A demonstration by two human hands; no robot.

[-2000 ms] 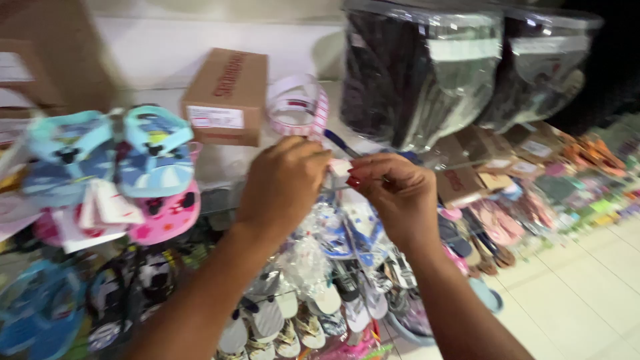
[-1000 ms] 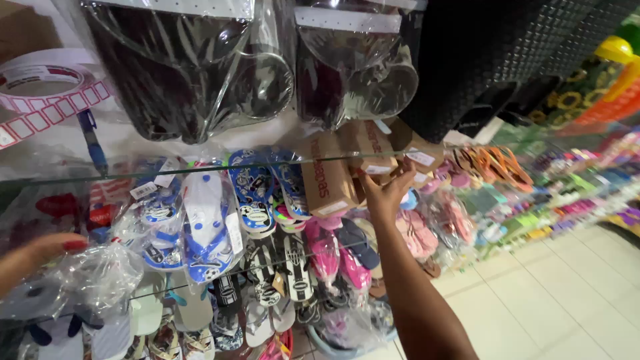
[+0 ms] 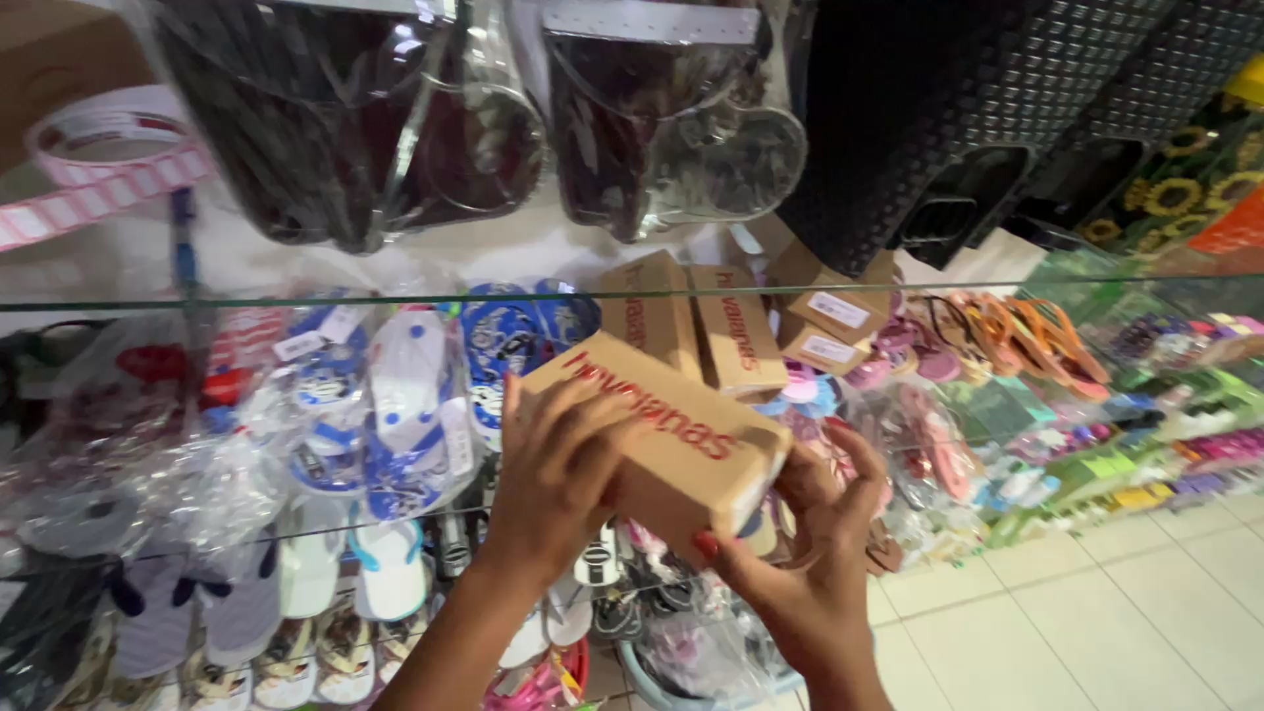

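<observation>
Both hands hold a brown cardboard Havaianas box [image 3: 657,430] in front of the glass shelf. My left hand [image 3: 568,464] lies over its left end, with fingers across the top and the red lettering. At the box's right end, my right hand [image 3: 815,543] has its thumb on the lower corner and its fingers around the far side; the fingertips are partly hidden. A pale label shows on that end. Just behind stand similar boxes [image 3: 736,331] on the shelf. A roll of pink-and-white price labels [image 3: 114,148] lies at the upper left, near a blue pen [image 3: 185,242].
The edge of a glass shelf [image 3: 444,296] crosses the view. Bagged dark goods [image 3: 346,118] hang over it from above. Blue-and-white flip-flops [image 3: 410,405] and crumpled clear plastic [image 3: 212,484] are at left. More sandals fill the lower rows, and a blue-rimmed basin [image 3: 691,691] stands below.
My right hand was at the shelved boxes a second ago; now a box is between both hands in front of the shelf. My left hand has moved right from the clear plastic to this box.
</observation>
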